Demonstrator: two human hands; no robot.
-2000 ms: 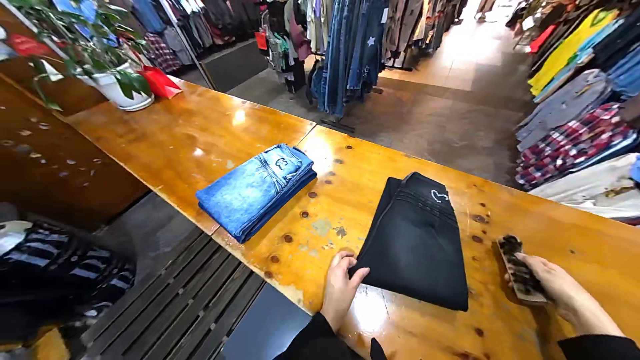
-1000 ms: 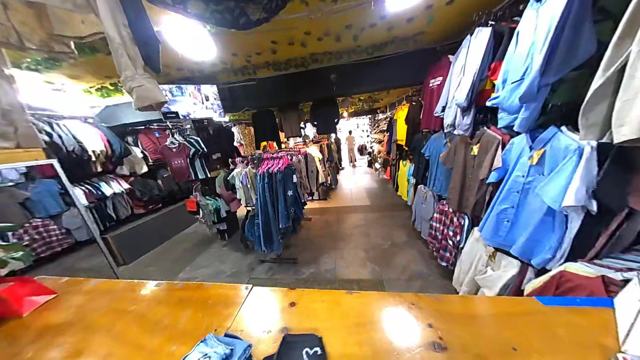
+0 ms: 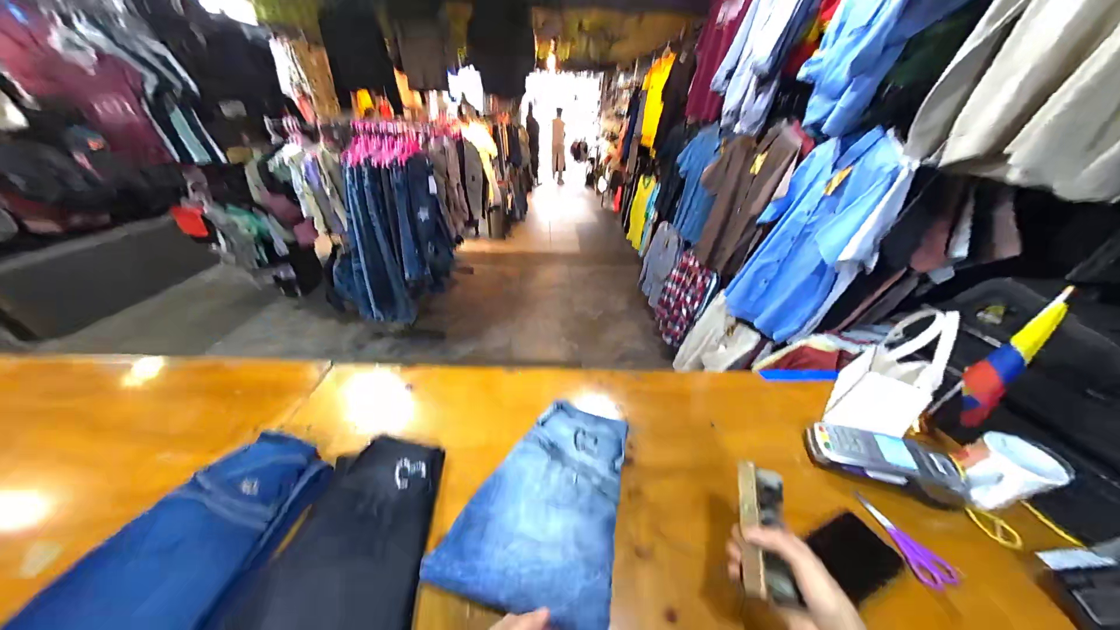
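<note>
Folded light blue jeans lie on the varnished wooden counter. At their lower edge my left hand shows only its fingertips, touching or very near the denim. Right of the jeans, my right hand grips a brush with a wooden back, held on its edge. Folded black jeans with a pale pocket emblem lie left of the light pair. Further left are folded darker blue jeans, cut off by the frame's edge.
Purple-handled scissors and a black pad-like thing lie right of my right hand. Behind them are a card terminal, a white bag, a white cup and a small flag. Clothing racks stand beyond the counter.
The view has swung up and partly back down. Two seconds ago the left hand was at the black jeans; now it is at light blue jeans. The right hand still holds the brush.
</note>
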